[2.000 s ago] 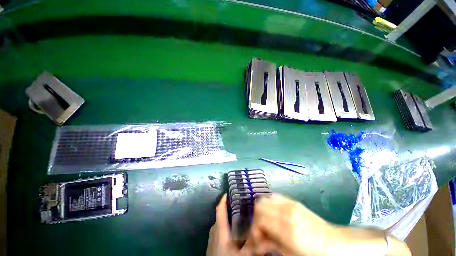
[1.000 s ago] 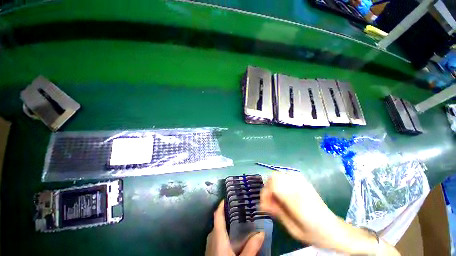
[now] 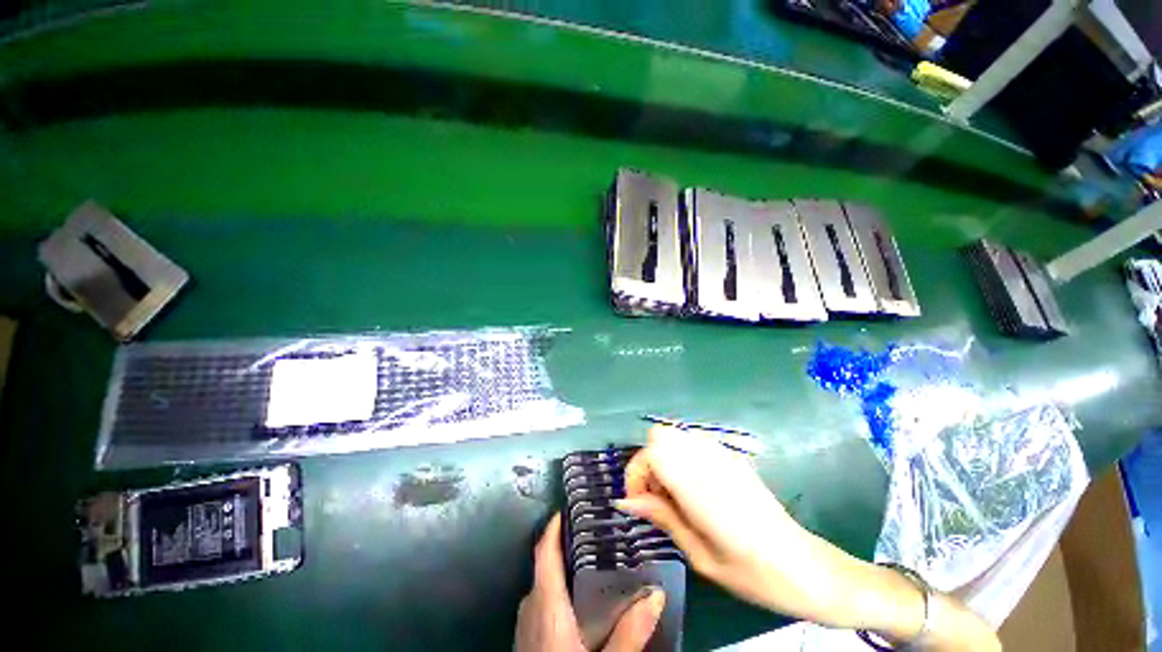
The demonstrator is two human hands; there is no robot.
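Observation:
My left hand (image 3: pixel 551 605) holds a fanned, stepped stack of grey covers (image 3: pixel 624 586) at the bottom centre, thumb on the front cover's face. My right hand (image 3: pixel 695 497) is over the stack's upper right edge, its fingertips closed together at the fanned edges. Whether a small film tab is between the fingertips cannot be told. Slim tweezers (image 3: pixel 726 437) lie on the bench just behind my right hand, partly hidden by it. Blue film scraps (image 3: pixel 847 369) lie in a loose pile to the right.
An adhesive part sheet (image 3: pixel 446 382) with a white label (image 3: pixel 322 390) lies left, an open handset (image 3: pixel 198 532) below it. Cover stacks (image 3: pixel 752 261) stand behind, a darker stack (image 3: pixel 1016 290) right, a single cover (image 3: pixel 115 270) far left. A clear bag (image 3: pixel 981 484) and carton (image 3: pixel 1083 560) are at right.
The stack has turned from upright and tightly gripped to showing its fanned edges and front face. My right hand moved off it, then back to its upper edges. The view shifted slightly.

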